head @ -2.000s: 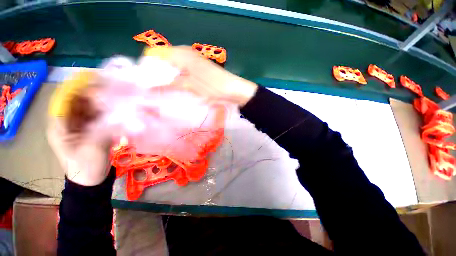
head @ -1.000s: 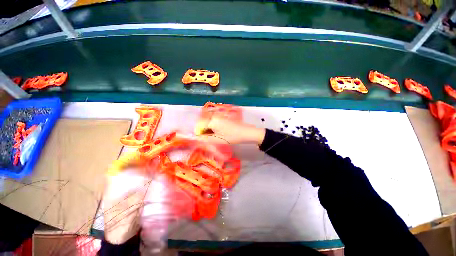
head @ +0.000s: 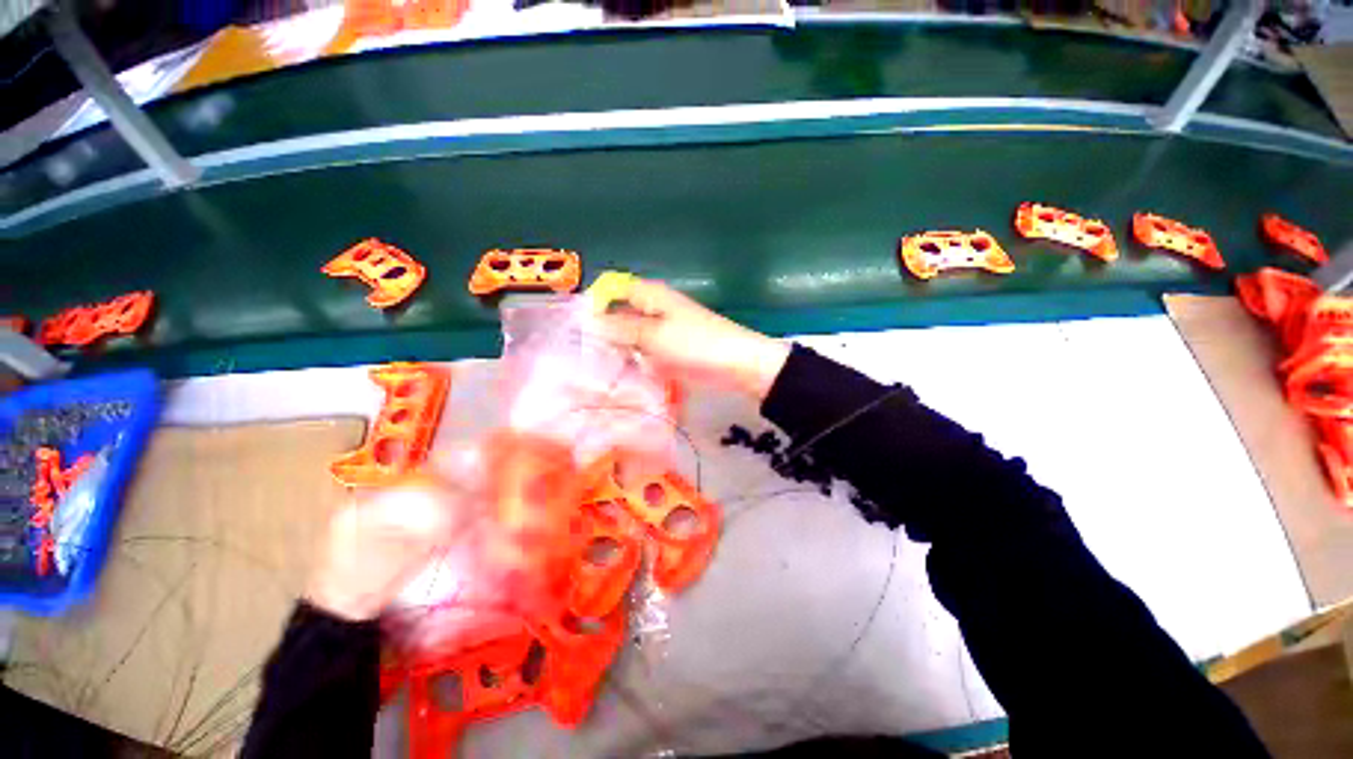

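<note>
Several orange controller shells (head: 606, 561) lie in a loose pile in front of me, partly under clear plastic bags. My right hand (head: 686, 335), with a yellow finger cot, pinches the top of a clear plastic bag (head: 586, 383) behind the pile, near the belt. My left hand (head: 389, 537) is blurred at the left of the pile, against plastic and a blurred shell; its grip cannot be told. One shell (head: 401, 424) lies apart behind my left hand. Small black pads (head: 809, 467) lie beside and partly behind my right forearm.
A green conveyor belt (head: 712, 223) with spaced orange shells runs behind the white work sheet (head: 1098, 445). A blue tray (head: 131, 445) with small parts and a cardboard sheet (head: 245, 519) are at left. More shells (head: 1321, 371) are piled on cardboard at right.
My right hand has moved from over a shell to the bag's top. The bag, earlier blurred by my left hand, now stretches toward the belt. The view has shifted.
</note>
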